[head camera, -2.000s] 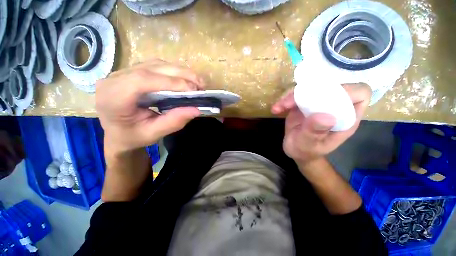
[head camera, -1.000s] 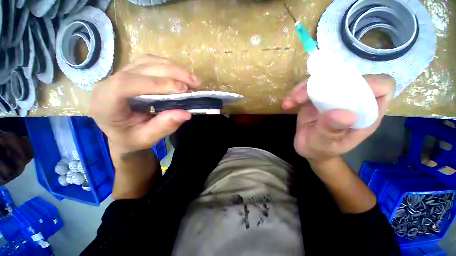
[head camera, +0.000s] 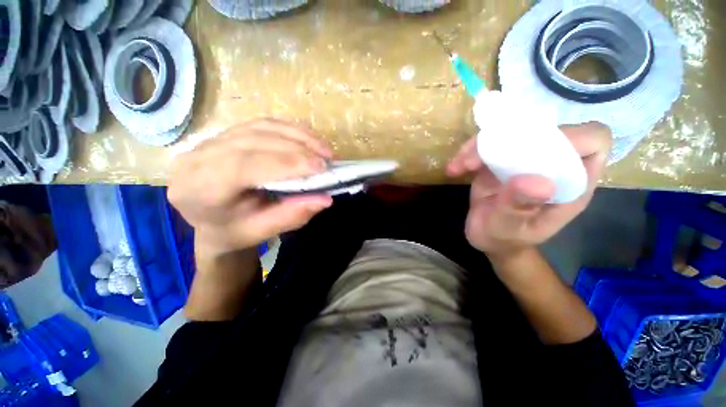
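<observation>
My left hand (head camera: 247, 187) grips a light grey flanged ring (head camera: 350, 172) nearly edge-on at the bench's front edge, thumb below and fingers above. Only a thin part of its dark collar shows. My right hand (head camera: 529, 195) holds a white glue bottle (head camera: 532, 147) with its teal-green needle hub (head camera: 468, 75) pointing up and left, away from the ring. A stack of flanged rings (head camera: 509, 60) stands behind the bottle at the right. Another small stack of flanged rings (head camera: 185, 99) sits behind my left hand.
Overlapping grey flanged rings (head camera: 70, 71) heap at the bench's left. More ring edges show at the far edge. Below the tan bench (head camera: 382, 103) are a blue bin with whitish balls (head camera: 115, 274) at left and a blue crate with small dark rings (head camera: 677, 350) at right.
The held ring has tilted, so less of its dark collar shows than before. The bottle moved right, then slightly back left, staying in my right hand. The view has shifted slightly.
</observation>
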